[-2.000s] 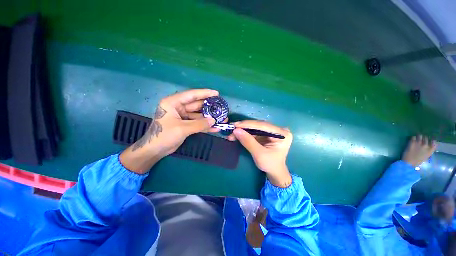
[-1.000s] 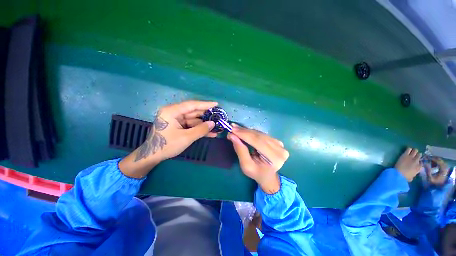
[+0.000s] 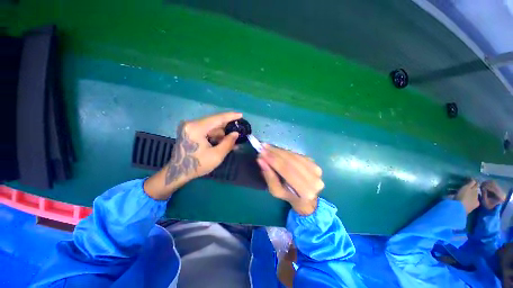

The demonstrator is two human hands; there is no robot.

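My left hand [image 3: 199, 147] holds a round black unit [image 3: 238, 130] between thumb and fingers above the bench. My right hand [image 3: 292, 175] holds tweezers [image 3: 255, 143] like a pen, with the bright tips at the unit's lower right edge. Whether the tips grip anything is too small to tell. The slotted foam tray [image 3: 153, 151] lies flat on the bench, below and partly behind my left hand and wrist.
Dark foam strips [image 3: 35, 107] stand at far left, above a red bin edge [image 3: 45, 208]. Two round black units [image 3: 399, 78] [image 3: 452, 109] sit on the bright green band at right. Another person's hands [image 3: 468, 196] are at far right. Clear plastic [image 3: 279, 239] shows below the bench edge.
The unit has tilted in my left hand and looks darker. The tweezers have swung from nearly level to slanting, tips up-left. The units on the band have shifted left in view.
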